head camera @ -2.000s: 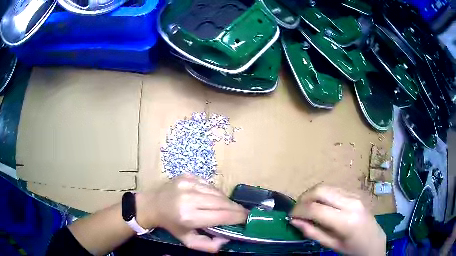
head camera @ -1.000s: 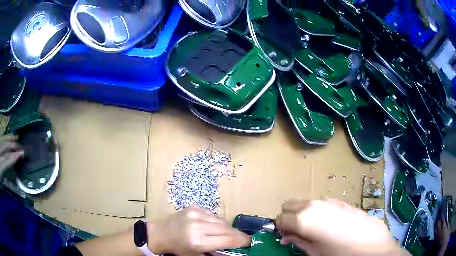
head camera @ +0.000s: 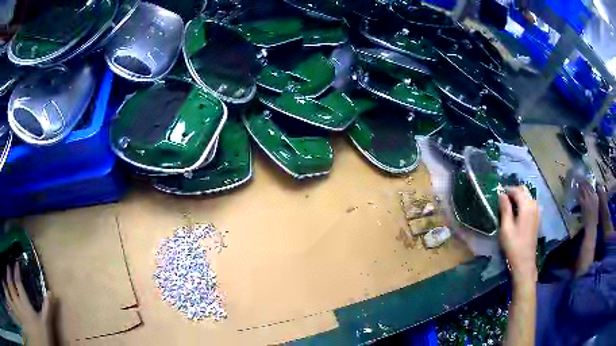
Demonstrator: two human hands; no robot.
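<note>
My left hand (head camera: 23, 304) is at the lower left edge, partly cut off. It lies with spread fingers on a green housing (head camera: 26, 253), also cut off. My right hand (head camera: 519, 215) is stretched out at the right. Its curled fingertips are at the rim of another green housing (head camera: 469, 206), which stands tilted at the white sheet (head camera: 533, 159); the fingertips' contact is blurred. A heap of tiny white-blue fittings (head camera: 189, 274) lies on the cardboard sheet (head camera: 284, 270).
Green housings (head camera: 290, 145) are heaped along the back. Silver covers (head camera: 50, 105) rest over a blue crate (head camera: 61, 176) at back left. Small pale blocks (head camera: 420, 215) lie on a stained patch. Below the bench edge (head camera: 405, 297) is a bin of small green parts (head camera: 473, 328). Another person's hands (head camera: 591, 209) show at right.
The view has swung right. My hands have left the housing at the front edge and moved far apart, to housings at left and right. The housing they worked on is gone from there.
</note>
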